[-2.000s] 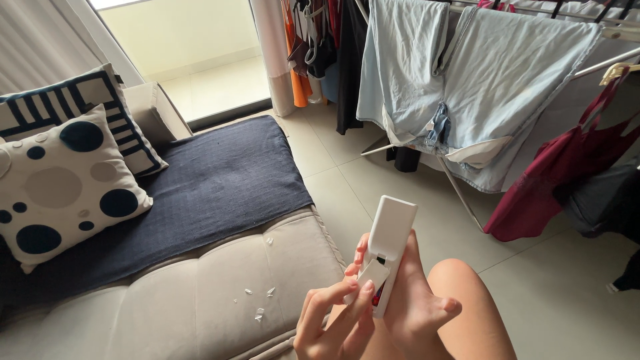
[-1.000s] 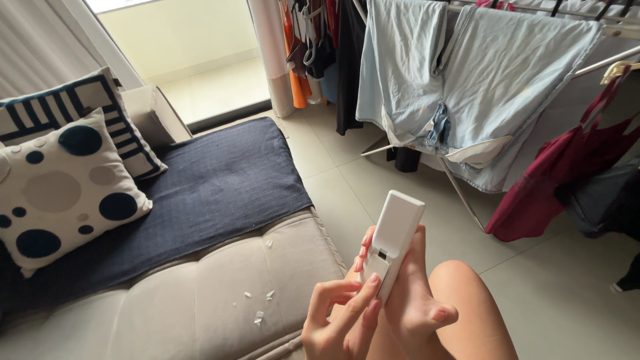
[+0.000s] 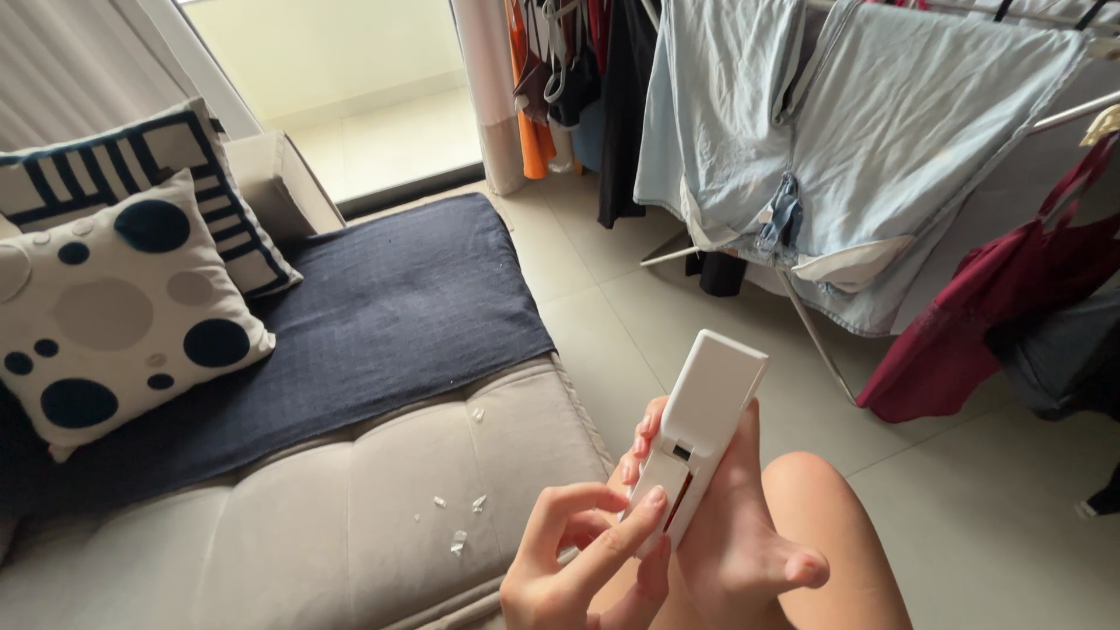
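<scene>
A white plastic handheld device, probably a remote control [image 3: 716, 385], lies back side up in my right hand [image 3: 731, 516]. Its fingertips curl round the left edge, and the thumb sticks out to the right. My left hand [image 3: 582, 560] holds a small white cover [image 3: 656, 492] over the lower part of the device, with the index fingertip on its face and the thumb near its lower end. The cover sits slightly askew; a dark and reddish gap shows along its right edge, and a small dark slot above it. What lies under the cover is mostly hidden.
Small white scraps [image 3: 458, 542] lie on the beige sofa seat [image 3: 289, 525] at left, near a navy throw [image 3: 411, 306] and two patterned cushions [image 3: 105, 306]. A drying rack [image 3: 818, 337] with light blue jeans [image 3: 910, 131] and a maroon garment [image 3: 954, 324] stands at right on the tiled floor.
The cover was lifted and tilted off the device two seconds ago, with red showing beneath; my left hand has brought it down nearly flat against the device.
</scene>
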